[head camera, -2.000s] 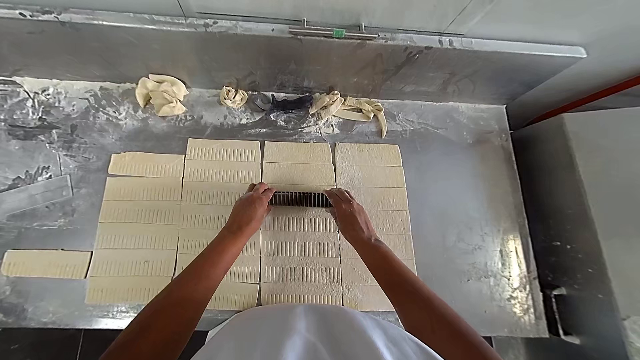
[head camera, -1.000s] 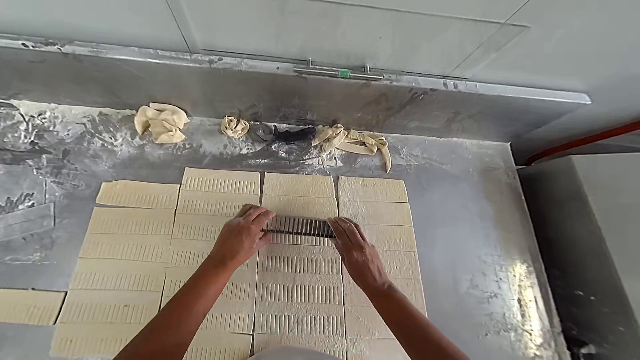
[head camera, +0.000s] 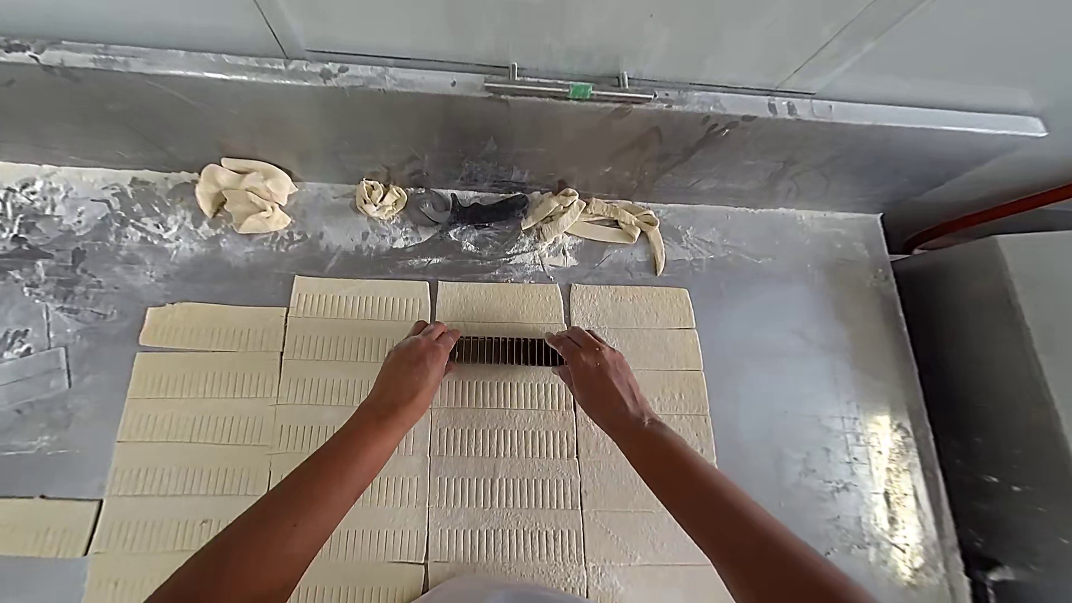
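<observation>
My left hand (head camera: 417, 364) and my right hand (head camera: 599, 373) grip the two ends of a dark multi-blade dough cutter (head camera: 507, 351). It lies across the third column of flat dough rectangles, over the second piece from the far end. Nearer pieces in that column, such as the dough rectangle with slits (head camera: 505, 444), bear rows of short parallel slits. The two columns to the left are slit too. At the far end of the third column, the top dough rectangle (head camera: 500, 301) shows no slits. The right column's dough rectangles (head camera: 643, 394) look unslit.
Along the back of the floured metal table (head camera: 804, 335) lie a crumpled dough sheet (head camera: 244, 194), a small dough lump (head camera: 381, 199), a dark-handled tool (head camera: 488, 209) and dough strips (head camera: 599, 219). Behind them rises a metal backsplash (head camera: 335, 134). A separate dough piece (head camera: 46, 526) lies at left.
Both hands and the cutter remain at the third column; two seconds ago they were over a piece nearer me. The view has shifted.
</observation>
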